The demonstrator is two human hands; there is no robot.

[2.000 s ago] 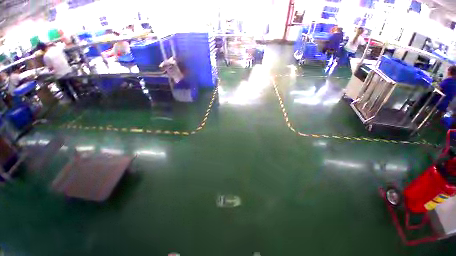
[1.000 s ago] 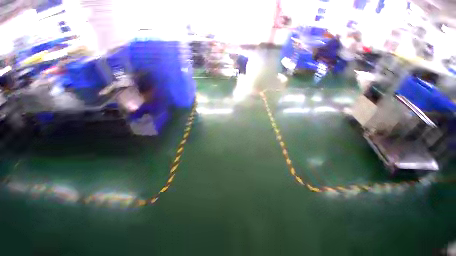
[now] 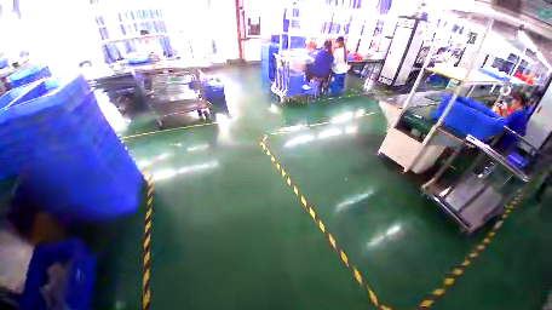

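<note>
Neither of my hands is in the picture. A glossy green floor [image 3: 212, 242] lies in front of me, with yellow-black lane tape [image 3: 312, 213] running along it. A tall stack of blue turnover crates [image 3: 78, 145] stands close on the left, partly blurred. A lower blue crate [image 3: 75, 272] with something pale in it is at the bottom left, cut off by the picture's edge.
A metal cart [image 3: 472, 191] stands at the right beside a pale-sided bench [image 3: 408, 148] with blue crates [image 3: 469, 118]. Two people [image 3: 330, 60] sit at a bench farther back. Another person [image 3: 517, 115] is at far right. A metal table [image 3: 169, 88] stands back left.
The view has moved forward along the lane and turned right. The blue crate stack is nearer on the left. The red wheeled unit and the flat platform at left have left the view.
</note>
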